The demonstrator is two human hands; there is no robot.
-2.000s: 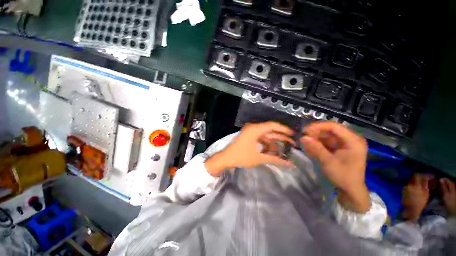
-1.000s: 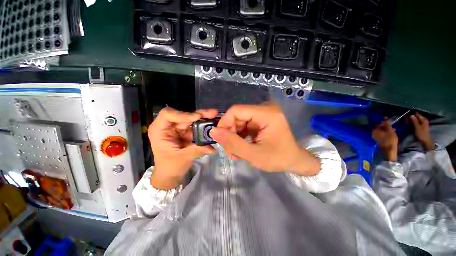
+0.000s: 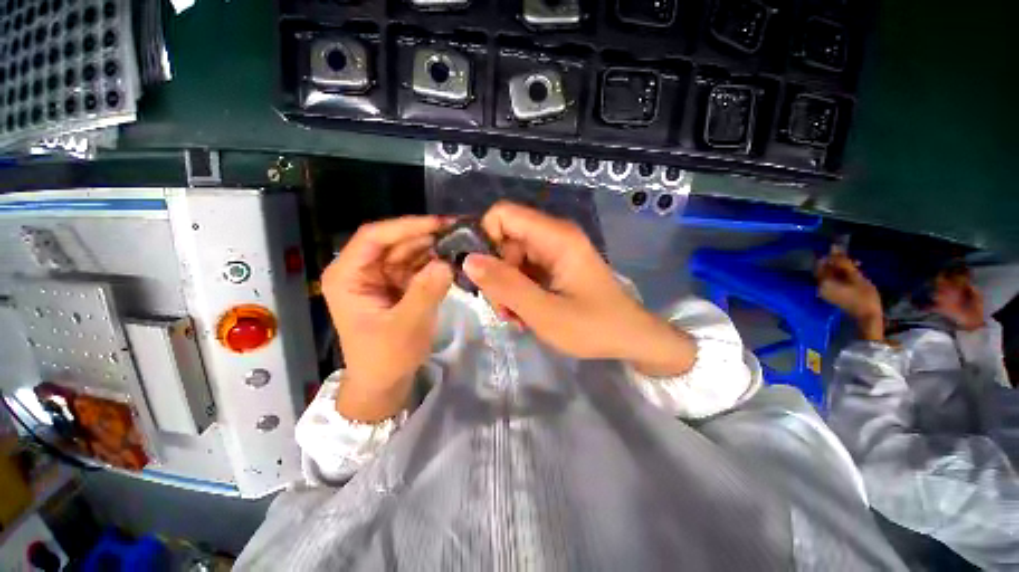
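A small black housing [image 3: 463, 241] is held between both hands in front of my chest. My left hand [image 3: 386, 293] grips its left side with thumb and fingers. My right hand [image 3: 564, 285] grips its right side, with the thumb pressed on its near face. The fingers hide much of the housing, so I cannot tell whether a small part sits in it. Beyond the hands, a large black blister tray [image 3: 670, 149] holds silver-faced parts [image 3: 441, 74] in its left pockets; pockets on the right look dark.
A clear ring tray [image 3: 564, 168] overhangs the bench edge. Spare ring trays [image 3: 67, 67] lie at the back left. At left stands a white machine with a red-orange emergency stop button [image 3: 246, 330]. A blue stool [image 3: 771, 302] and another person's hands [image 3: 855, 293] are at right.
Since two seconds ago my hands have come together on the housing. Over the last second the housing has tilted, its round centre now mostly covered by my right thumb. The view has shifted right.
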